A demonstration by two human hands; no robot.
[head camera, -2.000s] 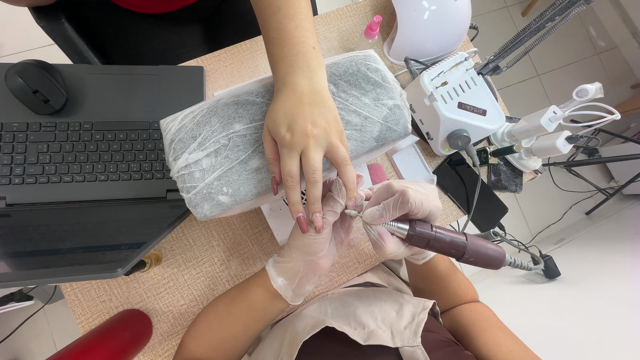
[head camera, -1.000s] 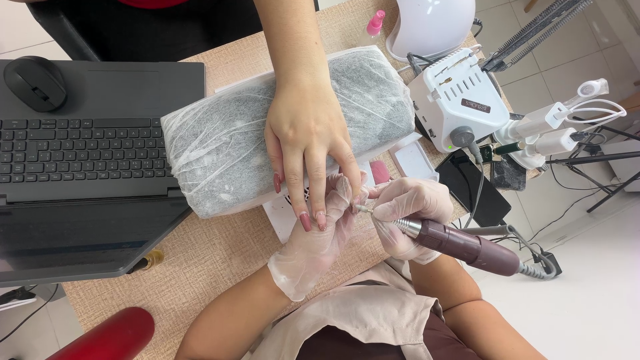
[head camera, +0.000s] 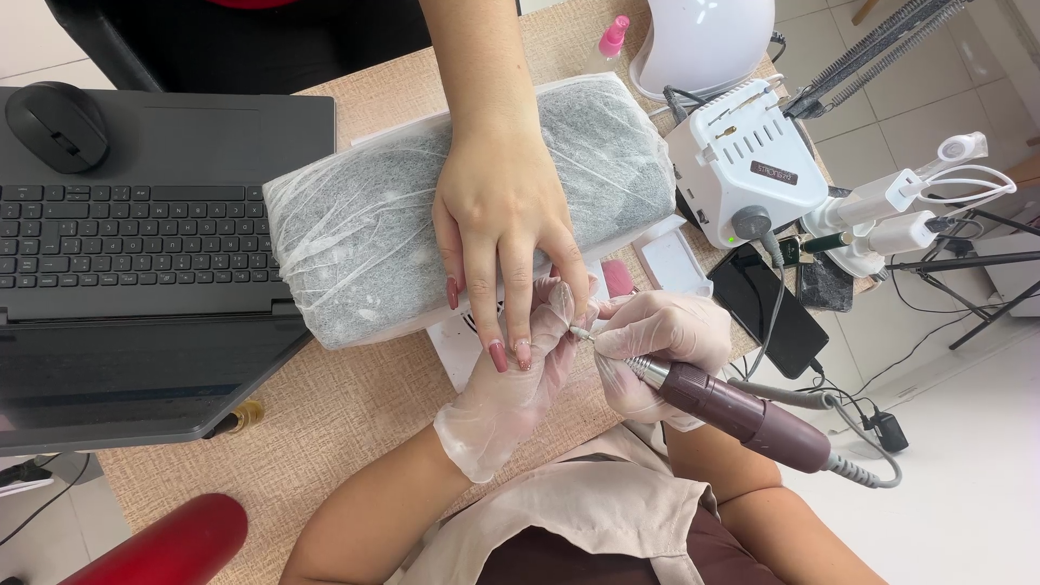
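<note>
Both my hands wear translucent gloves. With my left hand [head camera: 520, 374] I grip a finger of another person's hand [head camera: 508, 203], which lies palm down over a padded hand rest [head camera: 374, 236] in a thin white cover. Several of that hand's nails are dark pink, and one has glitter. In my right hand [head camera: 666, 341] is a purple-brown electric nail drill handpiece [head camera: 743, 414], its bit at the tip of the held finger. Whether the bit touches the nail cannot be told. A coiled grey cable leaves the handpiece's rear end.
A laptop [head camera: 154, 227] with a mouse [head camera: 57, 126] stands at left. The white drill control unit [head camera: 747, 162], a nail lamp [head camera: 703, 45], a pink-capped spray bottle [head camera: 609, 45], a phone [head camera: 768, 309] and a power strip [head camera: 861, 219] are at right. A red object [head camera: 171, 544] is lower left.
The handpiece has tilted slightly, its rear end now lower than two seconds ago. My left hand keeps hold of the other person's finger.
</note>
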